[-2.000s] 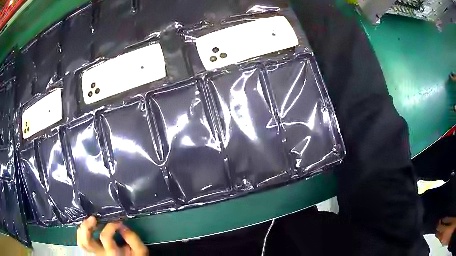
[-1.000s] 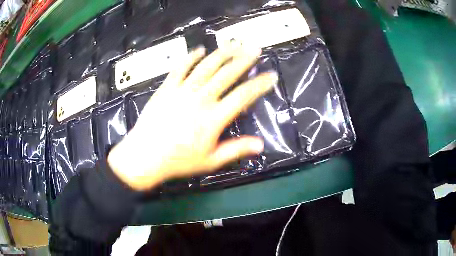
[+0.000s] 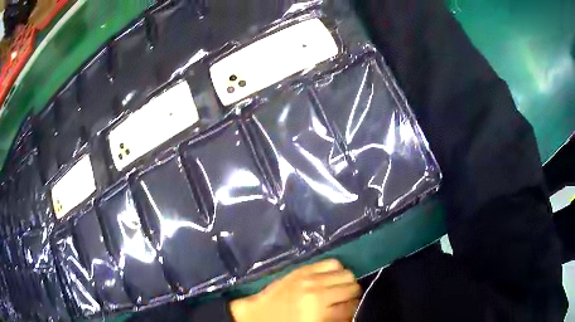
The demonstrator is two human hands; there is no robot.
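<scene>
A glossy black blister tray (image 3: 252, 182) lies in front of me, tilted in view. Its middle row holds three white phone-shaped panels, at the right (image 3: 274, 63), centre (image 3: 153, 126) and left (image 3: 74, 187), dark dots at their left ends. The near row of pockets shows black with white glare. My left hand (image 3: 299, 294) is at the bottom, below the tray's near edge, fingers curled and slightly blurred; its palm side is hidden. My right hand is out of the picture; its black sleeve (image 3: 466, 132) runs up past the tray's right side.
More shiny black trays (image 3: 22, 251) lie at the left. The green bench top (image 3: 511, 56) shows at the right and along the near edge. Red items (image 3: 19, 56) are at the upper left. A thin white cord hangs by my left hand. Dark clothing shows at the right edge.
My left hand came up over the tray with fingers spread, then moved back down to the near edge and curled. The view has shifted and tilted; the three panels remain in their pockets.
</scene>
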